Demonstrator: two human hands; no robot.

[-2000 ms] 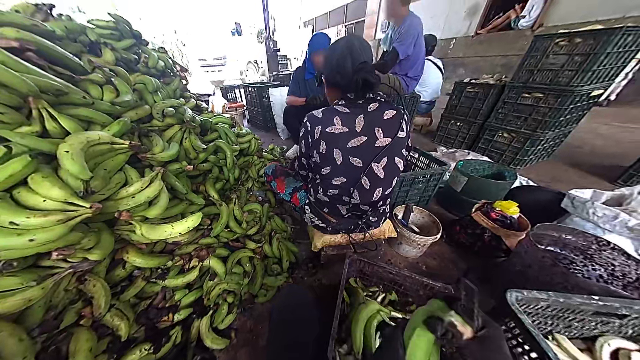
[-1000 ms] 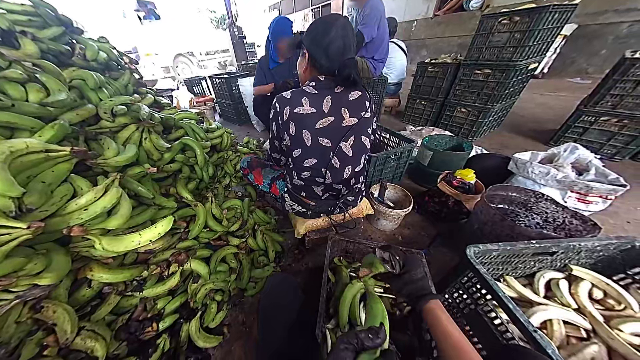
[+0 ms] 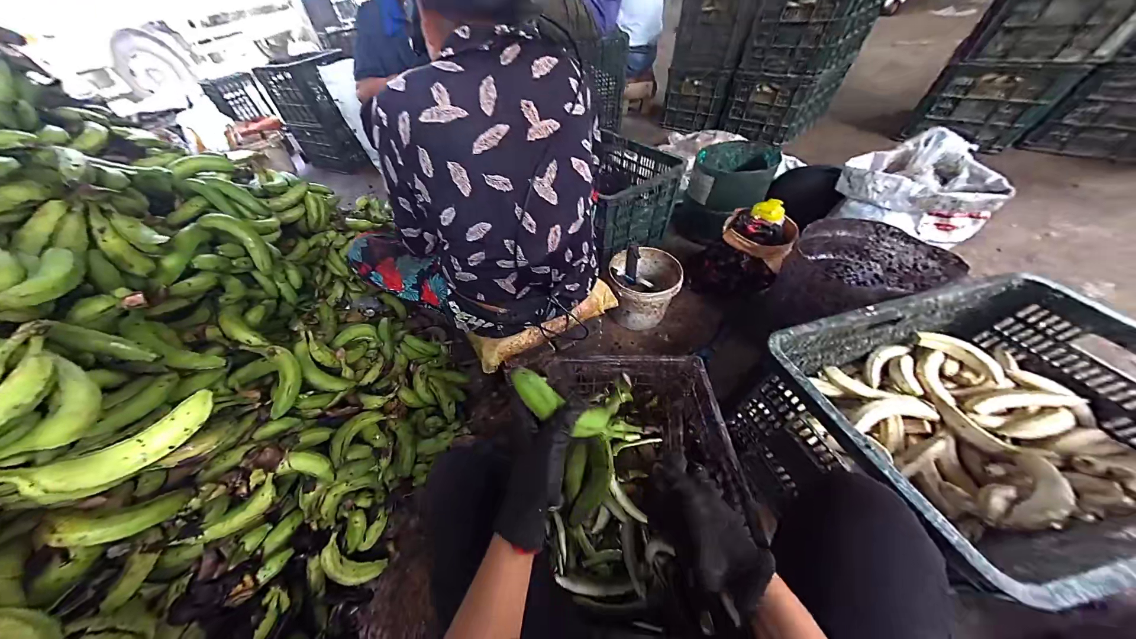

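Observation:
Both hands wear black gloves. My left hand grips a green plantain above the left side of a dark plastic crate between my knees. My right hand is over the crate's right side, its fingers curled and blurred; whether it holds anything cannot be told. Green plantains and strips of peel lie in the crate. To the right, a green plastic crate holds peeled plantains.
A heap of green plantains fills the left. A seated person in a patterned shirt is just ahead, beside a dirty bucket. Beyond are a round green container, white sacks and stacked crates.
The view has turned down and right. My left hand, over the plantains in the crate a second ago, now holds one raised. My right hand has moved from the crate's far side nearer to me.

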